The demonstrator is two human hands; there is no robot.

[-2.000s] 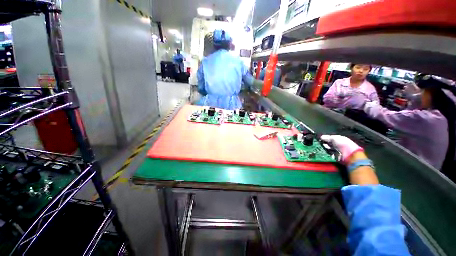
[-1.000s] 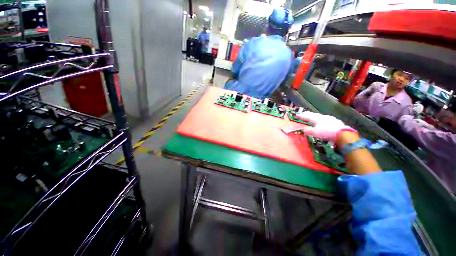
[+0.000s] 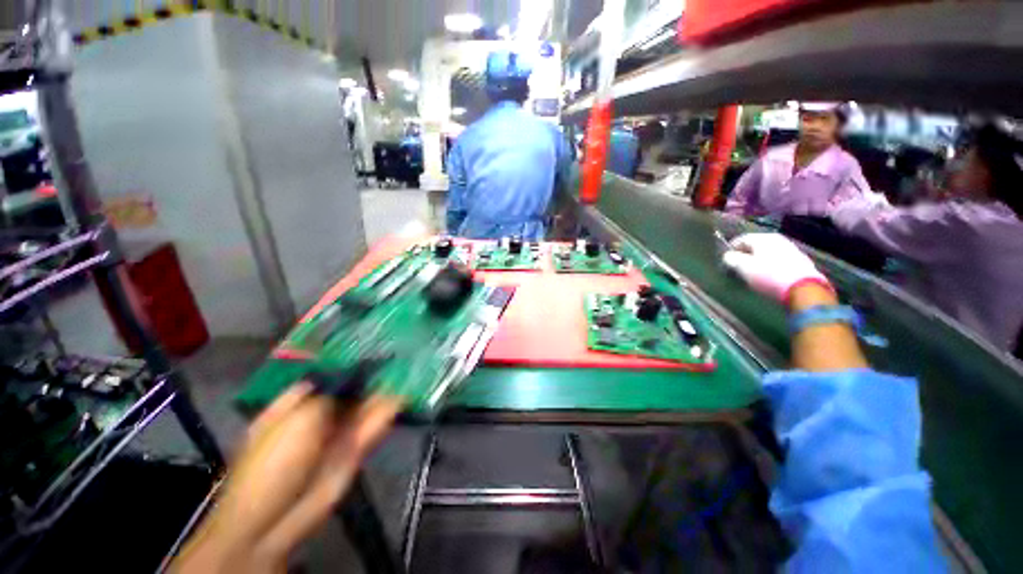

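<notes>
My bare left hand (image 3: 297,465) grips the near edge of a large green circuit board (image 3: 387,325), tilted and blurred, above the left part of the bench. A black round part stands on the board. My gloved right hand (image 3: 774,267) is over the conveyor at the right, fingers closed, with a thin pale piece (image 3: 722,238) at its fingertips; what it is cannot be told. Another green board (image 3: 639,327) lies on the right of the red mat (image 3: 538,331), with several more in a row (image 3: 589,258) at the back.
Wire rack (image 3: 157,336) with boards at the left. Green conveyor (image 3: 673,241) with metal rail along the bench's right side. A person in blue (image 3: 505,168) stands beyond the bench. Two people in pink (image 3: 802,179) are across the conveyor. A red-wrapped post (image 3: 596,157) rises beside the belt.
My left hand has come into view with a large board. My right hand has moved from the mat to over the conveyor. The small pale piece no longer shows on the mat.
</notes>
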